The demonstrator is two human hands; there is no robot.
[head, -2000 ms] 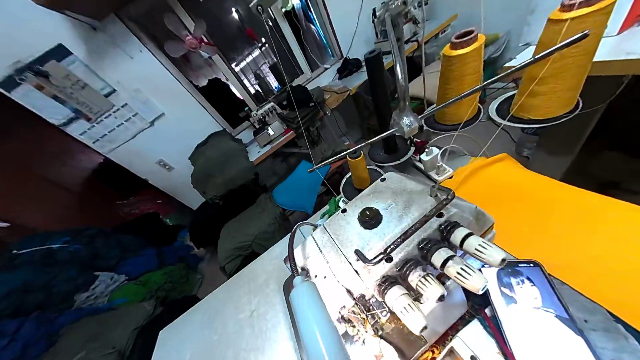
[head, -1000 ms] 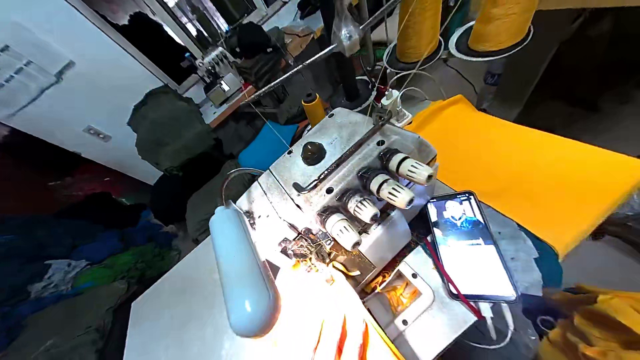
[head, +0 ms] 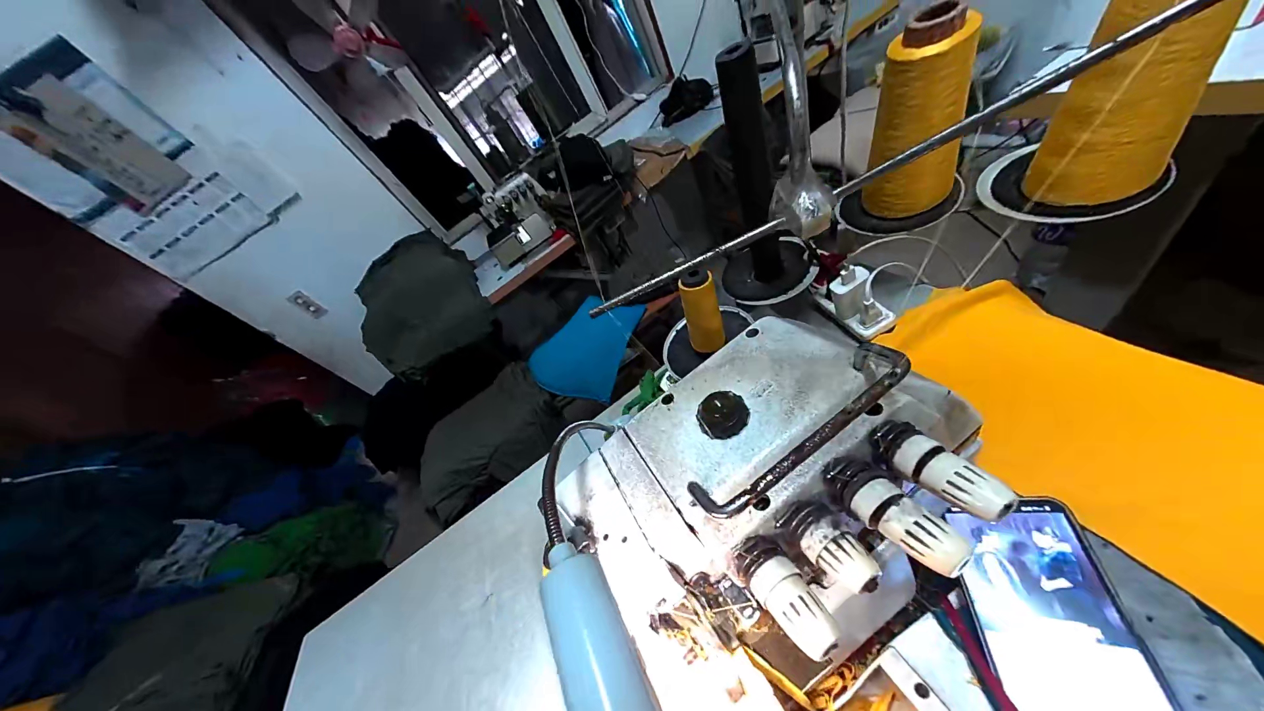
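Observation:
Neither of my hands shows in the head view. A worn metal overlock sewing machine (head: 780, 395) fills the lower middle, with several white tension dials (head: 894, 513) on its front. At its left side a light-blue lamp (head: 592, 632) on a bendable neck shines on the needle area, where loose yellow thread and lint lie. A smartphone (head: 1057, 602) with its screen lit leans or lies right of the dials. Orange-yellow fabric (head: 1106, 425) is spread behind the phone. Large yellow thread cones (head: 923, 118) stand on holders behind the machine, and a small yellow spool (head: 701, 311) is nearer.
A metal thread rod (head: 889, 163) crosses above the machine. The white tabletop (head: 444, 602) extends to the left. Dark fabric piles (head: 425, 306) and a blue cloth (head: 585, 351) lie beyond it, with more heaped clothing (head: 296, 543) at the lower left. A power plug (head: 851, 296) sits behind the machine.
The view has swung up from the needle area since one second ago. The yellow material seen at the lower right edge then is out of view.

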